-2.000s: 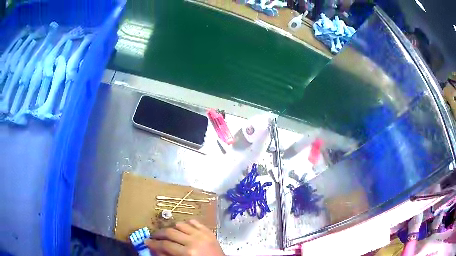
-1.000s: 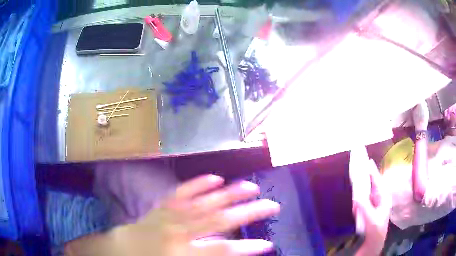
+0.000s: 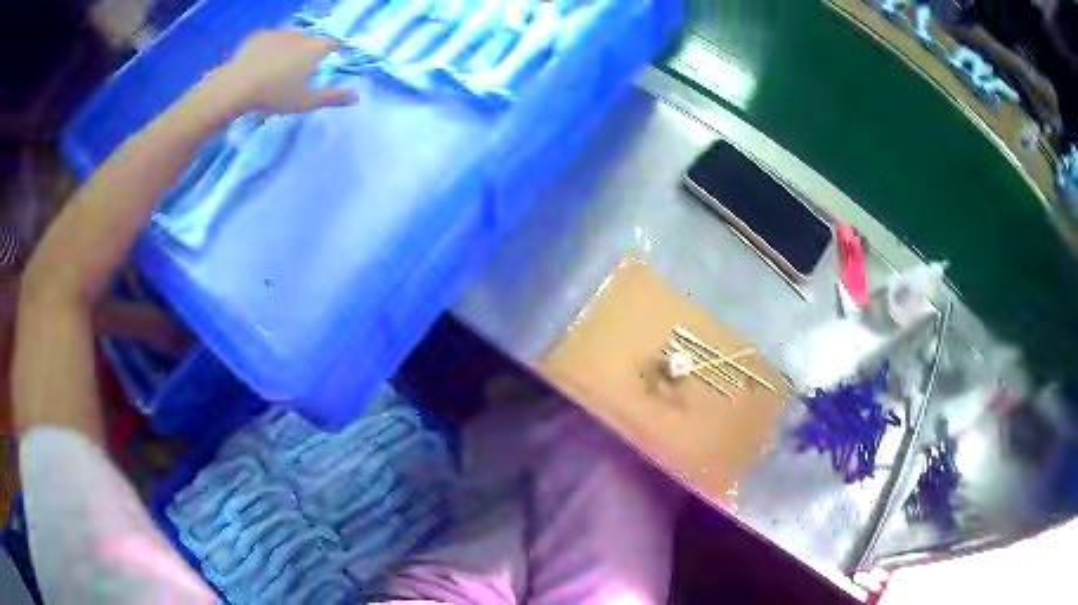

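My left hand [image 3: 278,73] reaches into the large blue bin [image 3: 473,201] from its far left side, forearm bare. Its fingertips are at the end of a row of pale blue doll legs [image 3: 437,41]; whether they hold a leg cannot be told. More pale legs [image 3: 219,189] lie nearer, partly behind the forearm. Bare pale liner [image 3: 343,201] shows between the groups. My right hand is not in view.
A lower bin heaped with legs [image 3: 307,496] is beside the lap [image 3: 579,508]. On the bench are cardboard [image 3: 627,343] with sticks [image 3: 727,364] and a small white cup [image 3: 677,364], dark blue straps [image 3: 845,428], a phone [image 3: 759,203], a red-handled tool [image 3: 851,262] and an upright divider [image 3: 904,455].
The view has swung left, bringing the blue bin to the centre and the bench to the right. My left hand, spread over the lap a second ago, is now at the bin's leg row.
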